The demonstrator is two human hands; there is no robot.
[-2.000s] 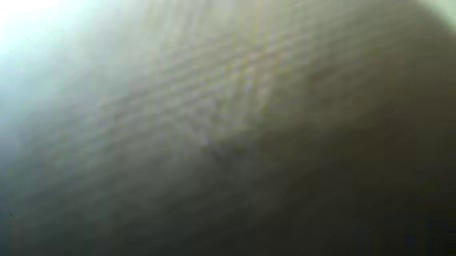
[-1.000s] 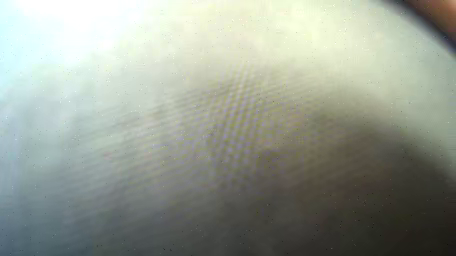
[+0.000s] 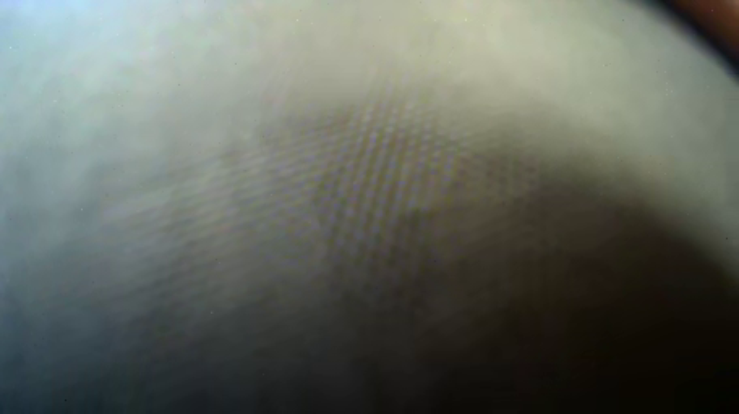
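A blurred, pale grey surface with a fine woven or ribbed pattern [image 3: 381, 170] fills nearly the whole view, very close to the camera. It looks like cloth, but I cannot tell what it belongs to. It is light at the top and dark towards the bottom right. Neither my left hand nor my right hand can be made out.
A blurred reddish-brown shape with a dark edge [image 3: 713, 20] cuts across the top right corner. I cannot tell what it is. Nothing else can be made out.
The view is darker than one second ago, and the dark area reaches higher. The reddish-brown corner shape, absent two seconds ago, remains at the top right, slightly smaller and darker.
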